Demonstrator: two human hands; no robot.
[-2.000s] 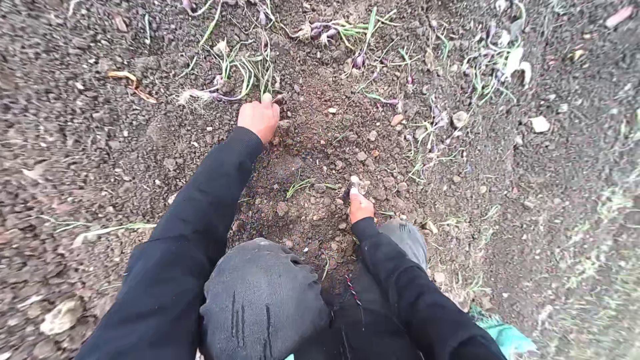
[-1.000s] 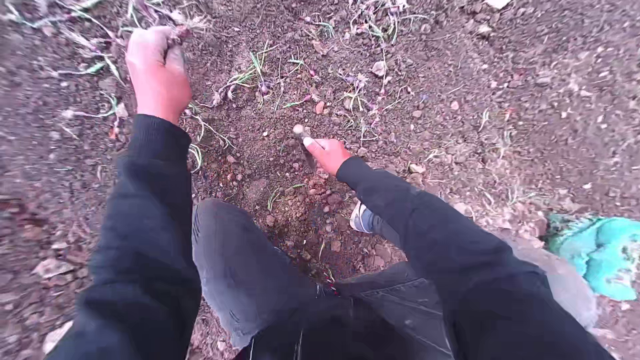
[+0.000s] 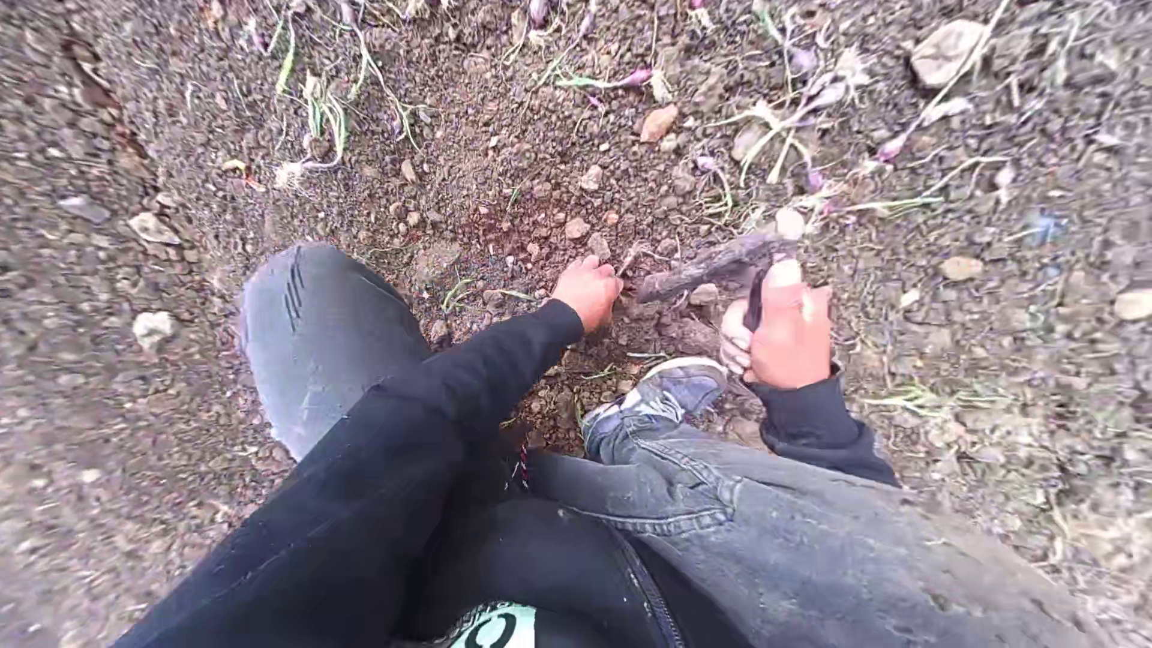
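Observation:
My right hand (image 3: 781, 333) is closed around the dark handle of a hand tool with a long, soil-covered head (image 3: 711, 268). The head slants down leftward, its end close to the soil beside my left hand. My left hand (image 3: 589, 292) reaches down to the soil, fingers bent and partly hidden; a thin root or stalk shows by its fingertips, and whether it is held I cannot tell. Purple onion bulbs with green tops (image 3: 616, 79) lie scattered on the ground beyond my hands. More of these plants (image 3: 810, 99) lie at the upper right.
Stony brown soil surrounds me. A large pale stone (image 3: 947, 54) lies at the upper right, and a white stone (image 3: 154, 329) at the left. My bent knee (image 3: 324, 342) is left of my hands; my shoe (image 3: 675, 389) rests just below them.
My left hand has come from the onion plants at the upper left down to the soil between my legs. More of the tool in my right hand now shows. The view has shifted.

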